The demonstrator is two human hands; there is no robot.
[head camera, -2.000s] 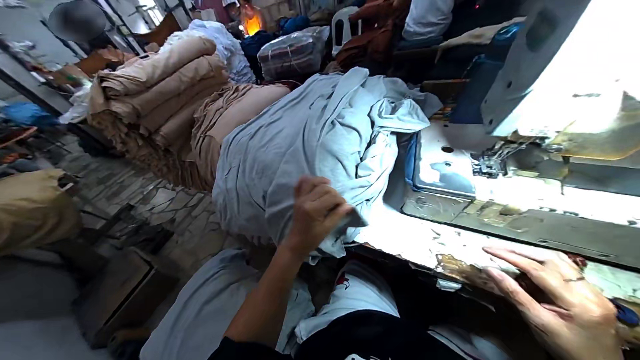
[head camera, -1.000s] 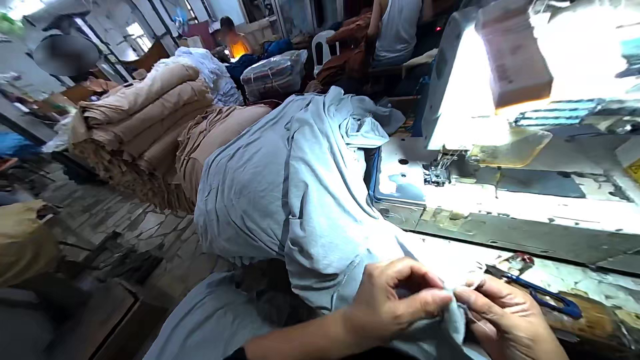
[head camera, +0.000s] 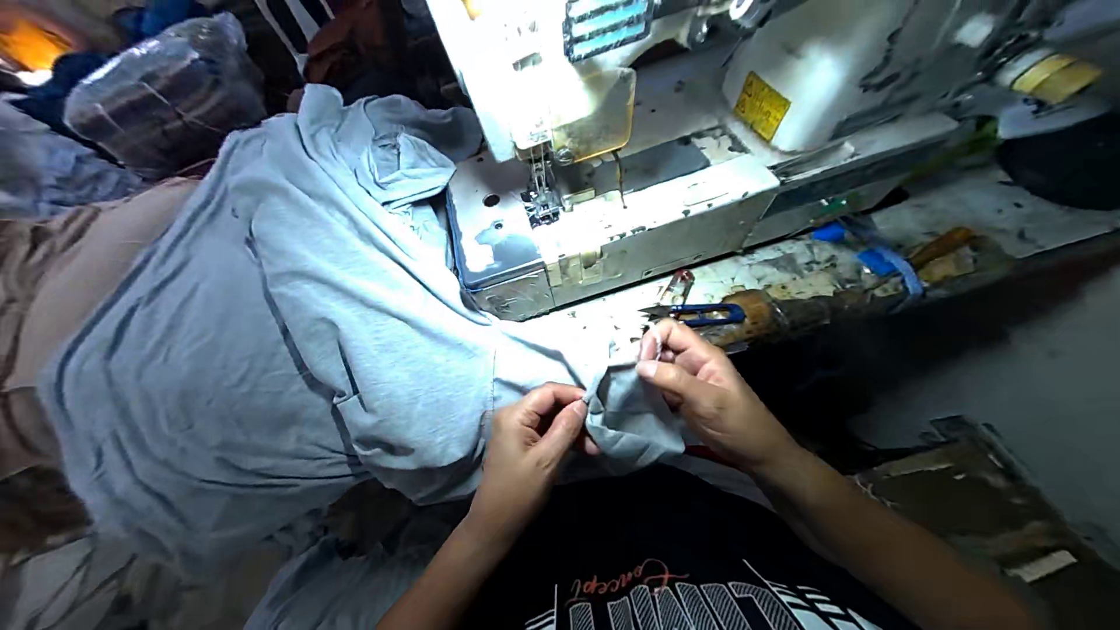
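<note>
A light grey knit garment (head camera: pixel 411 350) spreads from the left up to the sewing machine (head camera: pixel 630 236) and down to my lap. My left hand (head camera: pixel 534 437) pinches an edge of it between thumb and fingers. Just to the right, my right hand (head camera: pixel 700 381) grips the same cloth near its end, thumb against forefinger. Both hands are at the table's front edge, below the machine's needle and presser foot (head camera: pixel 542 197), and no cloth lies under the foot. Blue-handled thread snips (head camera: pixel 700 313) lie right above my right hand.
Brown cloth (head camera: pixel 87 271) is heaped at the left, with a plastic-wrapped bundle (head camera: pixel 166 92) behind it. Along the table's front edge are a small red-handled tool (head camera: pixel 678 287), a wrapped roll or handle (head camera: pixel 761 315) and blue strips (head camera: pixel 884 262). A worn wooden surface (head camera: pixel 971 507) stands at lower right.
My left hand was raised over the grey cloth two seconds ago, with my right hand flat on the table; both then met on the cloth edge. They are now slightly farther apart. The view has swung right.
</note>
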